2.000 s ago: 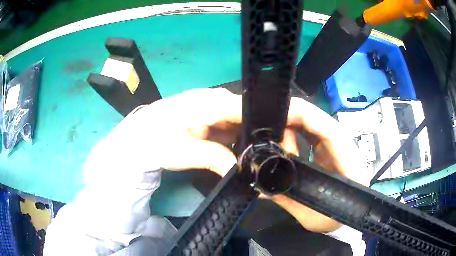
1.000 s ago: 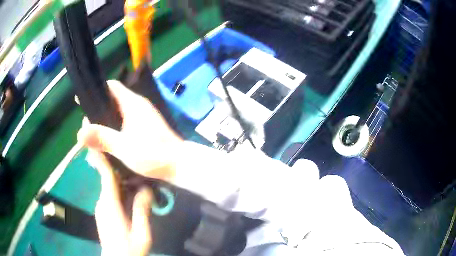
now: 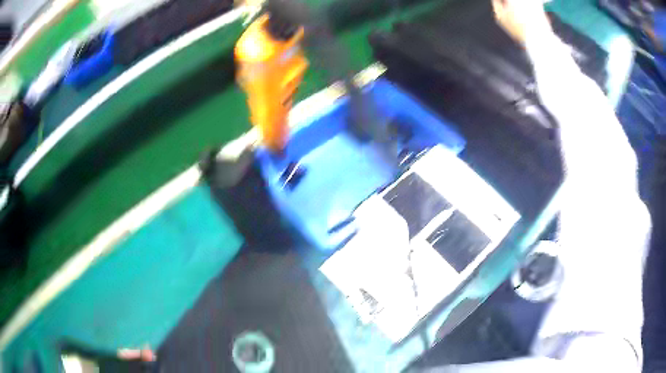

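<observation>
My right arm in a white sleeve reaches up the right side. My right hand [image 3: 517, 20] is blurred and cut by the top edge, at the far end of the dark stacked legs [image 3: 467, 80]; its grip is unclear. A small pinkish patch, perhaps fingertips of my left hand [image 3: 137, 355], shows low at the left on the dark jig; the rest is out of view. The jig [image 3: 248, 299] lies on the bench, its round hole showing a pale green ring.
The orange screwdriver [image 3: 272, 80] hangs, nose down, by the blue parts bin [image 3: 328, 182], which holds small black fittings. The white-topped feeder box [image 3: 467, 197] with two dark compartments adjoins it. A white roll [image 3: 539, 271] is past the bench edge. A green conveyor [image 3: 161, 146] runs at left.
My right hand has moved from the lower left to the top right. The black leg held at the left is out of view. The view has shifted, showing the jig's hole uncovered.
</observation>
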